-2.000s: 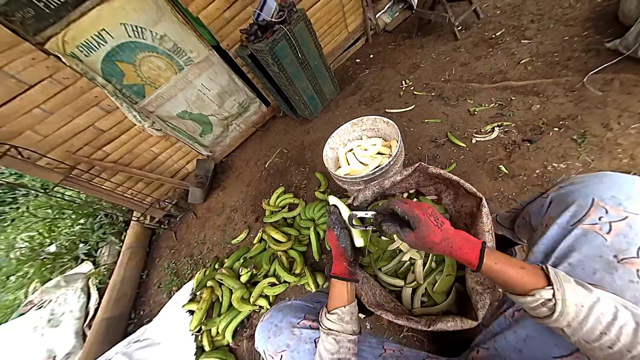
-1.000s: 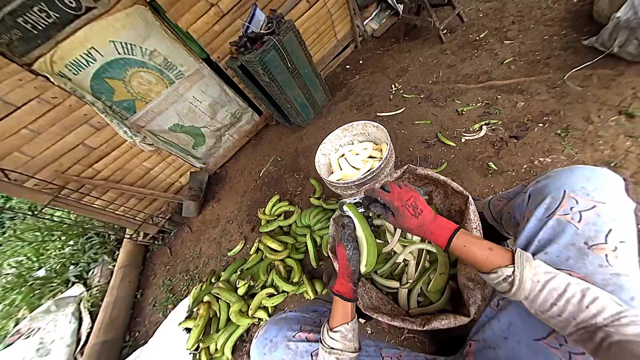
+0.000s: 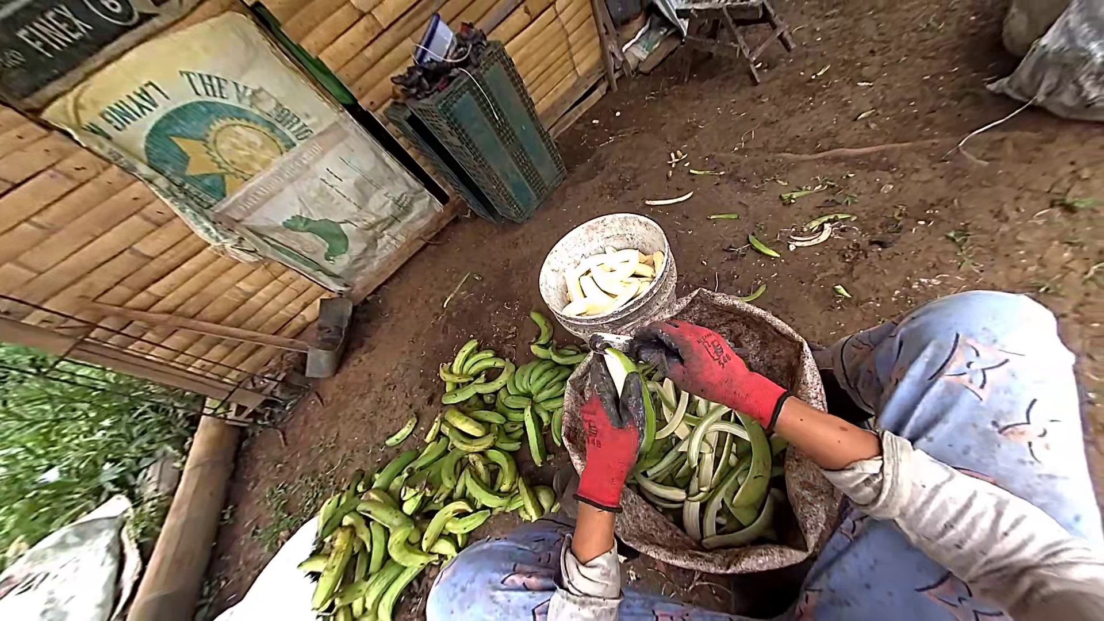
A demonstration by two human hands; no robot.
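Note:
My left hand (image 3: 611,431), in a red and black glove, grips a partly peeled green banana (image 3: 623,373) upright, its pale flesh showing near the top. A metal peeler (image 3: 611,342) is held in my gloved right hand (image 3: 711,366) against the banana's upper end. Below both hands, an open woven sack (image 3: 806,414) holds many green banana peels (image 3: 711,448). Just beyond it stands a dirty white bucket (image 3: 561,259) with peeled bananas (image 3: 611,280) inside. A heap of unpeeled green bananas (image 3: 448,483) lies on the ground left of the sack.
A bamboo wall (image 3: 155,250) with a printed sack (image 3: 259,147) runs along the left. Green plastic crates (image 3: 509,129) stand by it. Scraps of peel (image 3: 763,247) lie on the dirt floor. A grey sack (image 3: 1065,65) sits at the far right, and a bamboo pole (image 3: 185,517) lies lower left.
The banana in my left hand shows green skin facing me one second ago; now pale flesh shows near its top. My right hand stays close to the banana's upper end.

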